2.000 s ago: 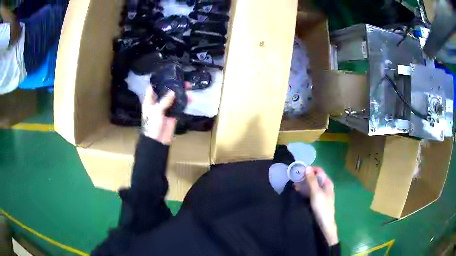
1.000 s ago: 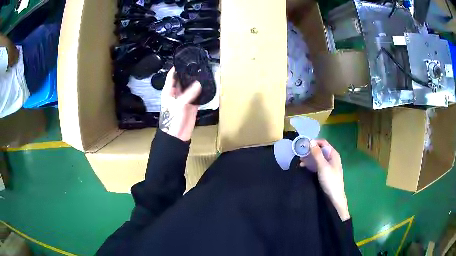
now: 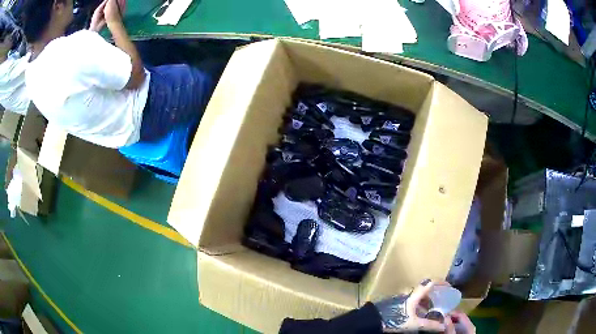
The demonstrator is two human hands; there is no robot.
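Note:
A translucent white fan blade [image 3: 445, 298] is at the bottom edge, right of centre, partly cut off. My left hand [image 3: 410, 309] has its fingers on the blade from the left. My right hand [image 3: 461, 323] is on its right side, mostly cut off by the edge. The hands hide the hub. A large open cardboard carton [image 3: 229, 153] stands in front of me. Glossy black fan parts [image 3: 347, 215] lie inside it in rows and loose on white sheeting [image 3: 294, 212].
A second carton [image 3: 495, 196] with pale blades [image 3: 465, 251] stands at the right. Beyond it is a metal machine [image 3: 555, 261]. A green bench [image 3: 248, 16] with papers and a pink item [image 3: 487, 29] runs behind. A person in a white shirt [image 3: 85, 85] sits on a blue stool at the left.
My left hand has let go of the black part and moved right, out of the carton, to the fan blade. The view has swung left and up, and my hands are now at the bottom edge.

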